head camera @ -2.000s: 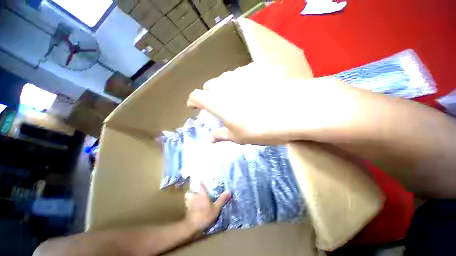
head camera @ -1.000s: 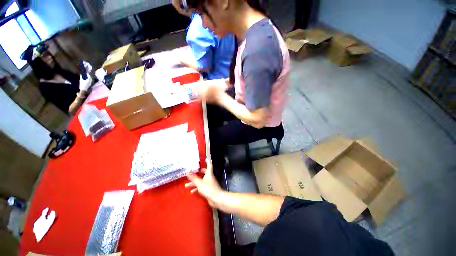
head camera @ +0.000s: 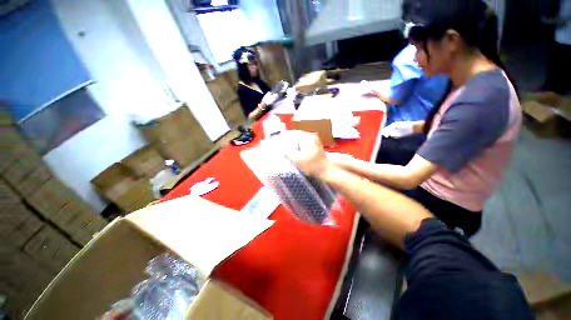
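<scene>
My right hand (head camera: 307, 155) is raised over the red table (head camera: 275, 265) and grips bubble-wrapped products (head camera: 300, 192) by their upper end. They hang tilted, with dark flat shapes under clear bubbles. Another wrapped product (head camera: 262, 201) lies on the cloth behind them, partly hidden. The open shipping carton (head camera: 181, 225) is at lower left, with shiny wrapped products (head camera: 164, 286) inside. A small, blurred skin-coloured patch at the carton's bottom edge may be my left hand (head camera: 121, 309); its fingers cannot be made out.
A seated person (head camera: 469, 137) in a grey and pink shirt is close on the right. Two more people are farther back. A smaller carton (head camera: 316, 127), a black object (head camera: 243, 136) and white gloves (head camera: 204, 186) are on the table. Stacked cartons (head camera: 178, 134) stand at left.
My right hand was open beside the stack of wrapped products; it now holds wrapped products up over the table. The view has swung left, bringing the shipping carton back in.
</scene>
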